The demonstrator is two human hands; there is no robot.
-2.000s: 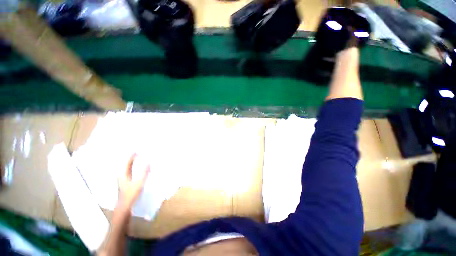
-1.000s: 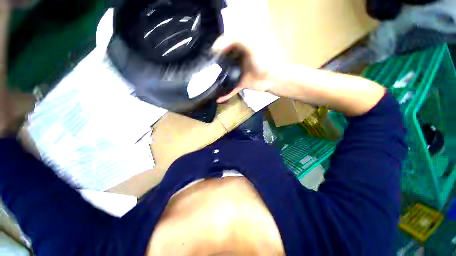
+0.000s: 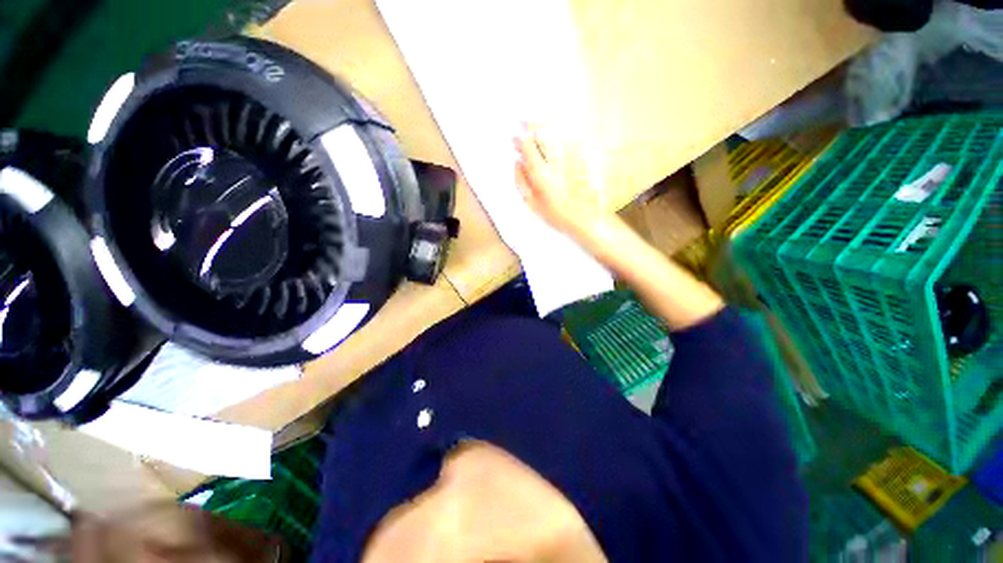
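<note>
A black portable fan with a ribbed front and bright silver-white segments lies on the left of the cardboard-covered bench. A second black fan lies beside it at the far left edge. My right hand is over a long white sheet, holding no fan, fingers apart. Whether its fingertips touch the sheet is unclear. My left hand is not clearly in view; a brown blur sits at the bottom left.
A white strip and part of the label sheets show below the fans. A green plastic crate stands at the right, with a yellow crate on the floor. A clear plastic bag is at the upper right.
The fan my right hand held has moved left and down onto the bench. My right hand has let go of it. A second fan shows at the far left, and the view has shifted.
</note>
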